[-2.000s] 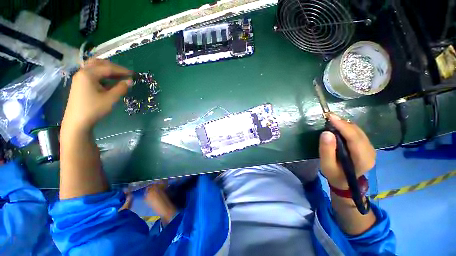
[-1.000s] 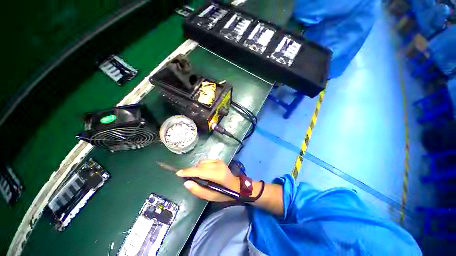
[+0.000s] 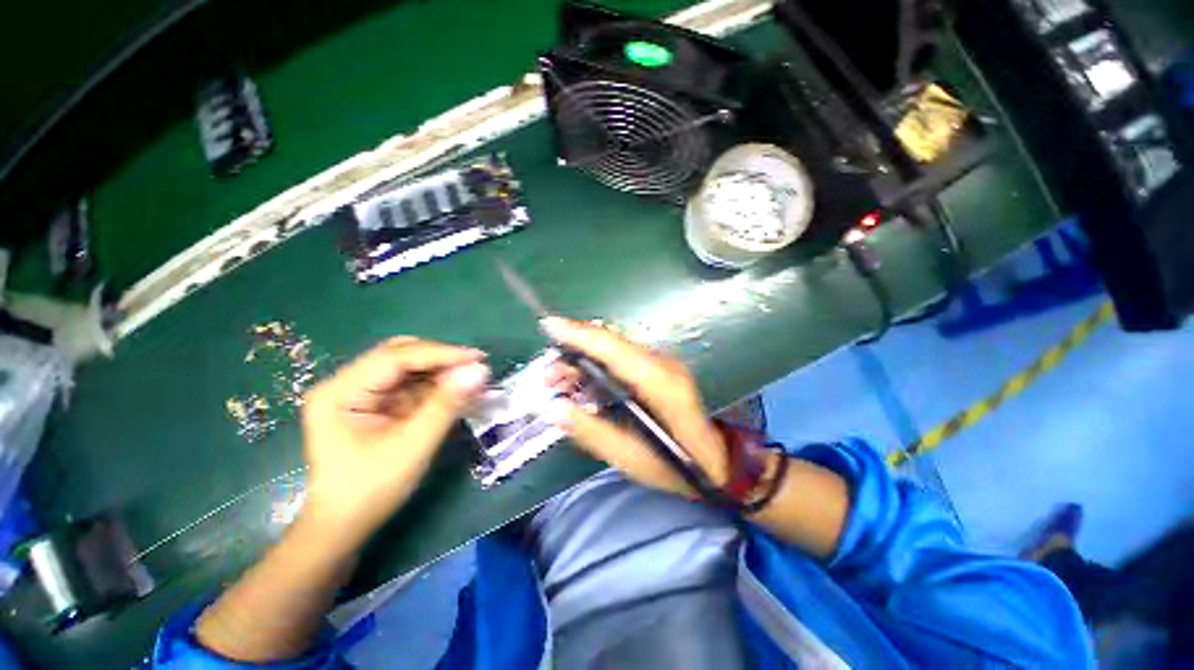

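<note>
My right hand (image 3: 642, 406) holds the black soldering iron (image 3: 626, 403). Its thin tip points up and left, above the bench beyond the board. My left hand (image 3: 380, 425) is at the left end of the silver-white phone board assembly (image 3: 517, 439), thumb and forefinger together; whether a small part is between them cannot be told. Both hands partly cover the board. A loose pile of small wired components (image 3: 272, 380) lies left of my left hand.
Another phone assembly (image 3: 436, 219) lies by the white rail (image 3: 327, 194). The fume fan (image 3: 635, 111), tip-cleaning cup (image 3: 749, 207) and iron stand with yellow sponge (image 3: 932, 124) stand right. A black board rack (image 3: 1113, 144) is far right. The solder spool (image 3: 59, 576) is at lower left.
The view has swung back left from the rack side. My left hand has come from the component pile to the board, and my right hand has brought the iron over beside it.
</note>
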